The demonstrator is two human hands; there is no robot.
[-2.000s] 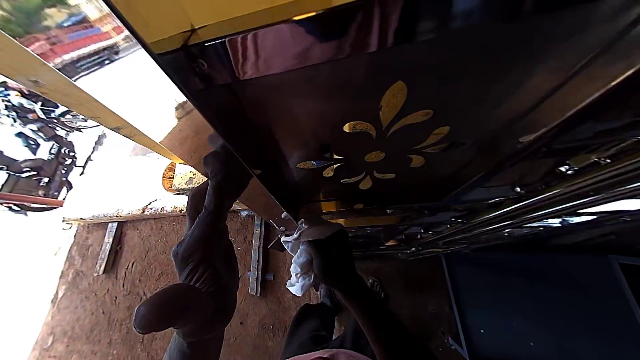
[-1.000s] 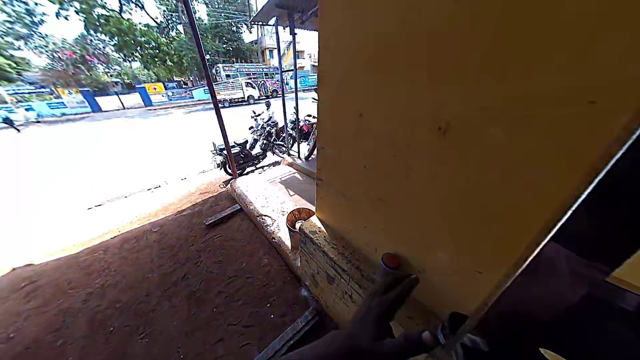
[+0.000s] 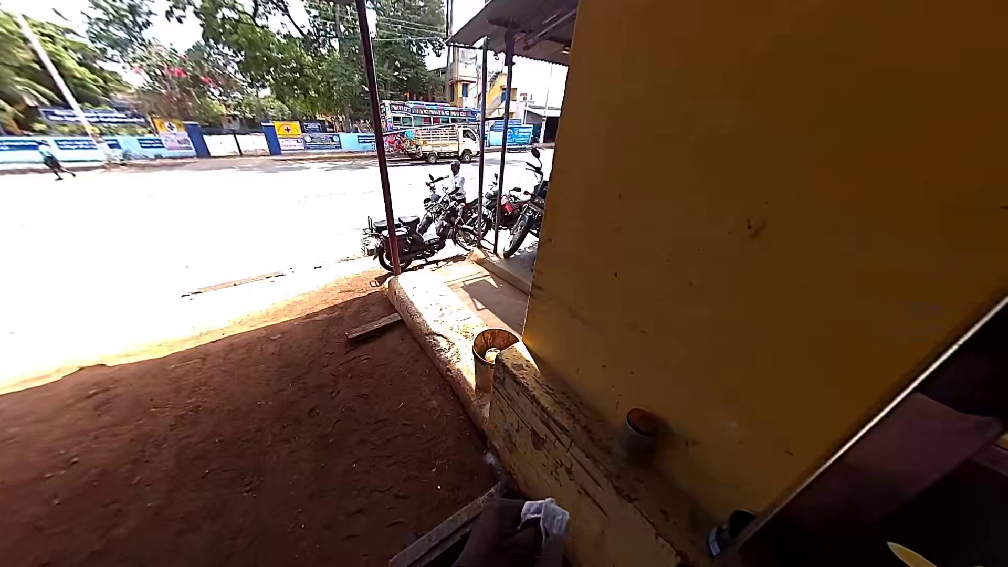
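Observation:
At the bottom edge, my hands appear close together, dark and partly cut off. A crumpled white cloth (image 3: 545,516) is held there, seemingly in my right hand (image 3: 549,550). My left hand (image 3: 498,529) seems to be the dark shape beside it; its fingers are unclear. Both are left of a worn yellow ledge (image 3: 563,445). A small open can (image 3: 641,433) stands on this ledge against a yellow panel (image 3: 756,236). Another dark container (image 3: 731,529) is lower right, partly hidden by the panel's edge.
A rusty-rimmed bucket (image 3: 487,366) stands beyond the ledge, by a low concrete kerb (image 3: 429,311). A wooden piece (image 3: 373,326) lies on red soil (image 3: 260,425). A metal post (image 3: 378,142), parked motorcycles (image 3: 425,236), a person (image 3: 456,185) and a truck (image 3: 445,143) are farther off.
The view has swung from a dark panel with a gold floral pattern toward the road. A hand that reached toward the small can a second ago has drawn away from it.

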